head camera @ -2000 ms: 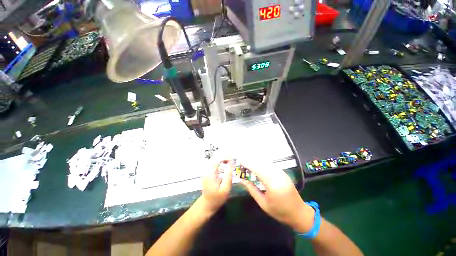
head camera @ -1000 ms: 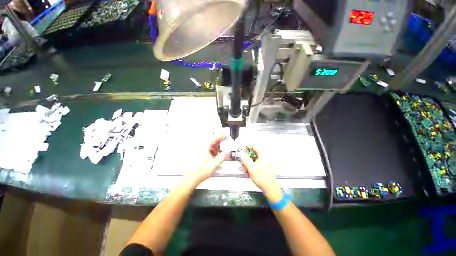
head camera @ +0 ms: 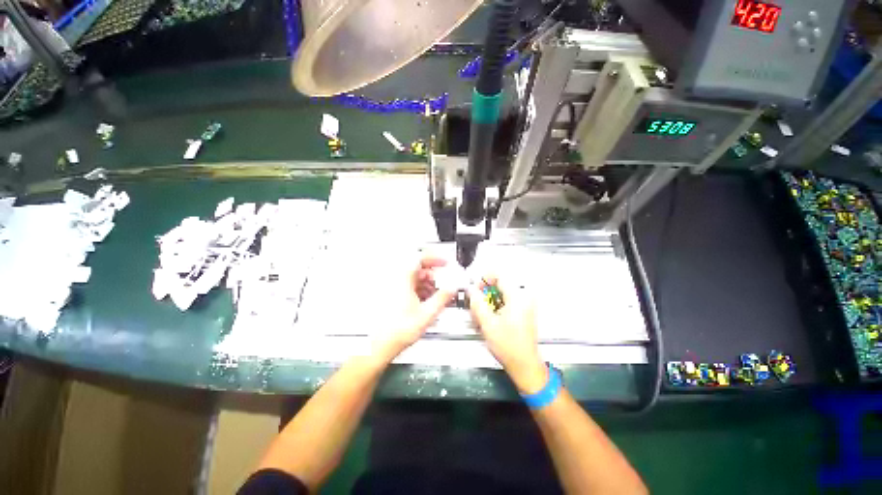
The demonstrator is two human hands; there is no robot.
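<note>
My left hand holds a small white part under the tip of the black soldering head with its teal band. My right hand is close beside it and holds a small green and yellow circuit board. The two pieces meet at the small fixture, which the fingers mostly hide. Whether the pieces touch cannot be told. A loose pile of white parts lies left of the machine base plate.
A black tray with several boards along its front edge stands at right, beside a full board tray. The translucent fume hood hangs above. The temperature controller and counter display are upper right. A conveyor runs behind.
Since the earliest frame, both hands have moved from the base plate's front to under the soldering head, with the pieces in them. The camera view has shifted, too. Since one second ago the hands have barely moved.
</note>
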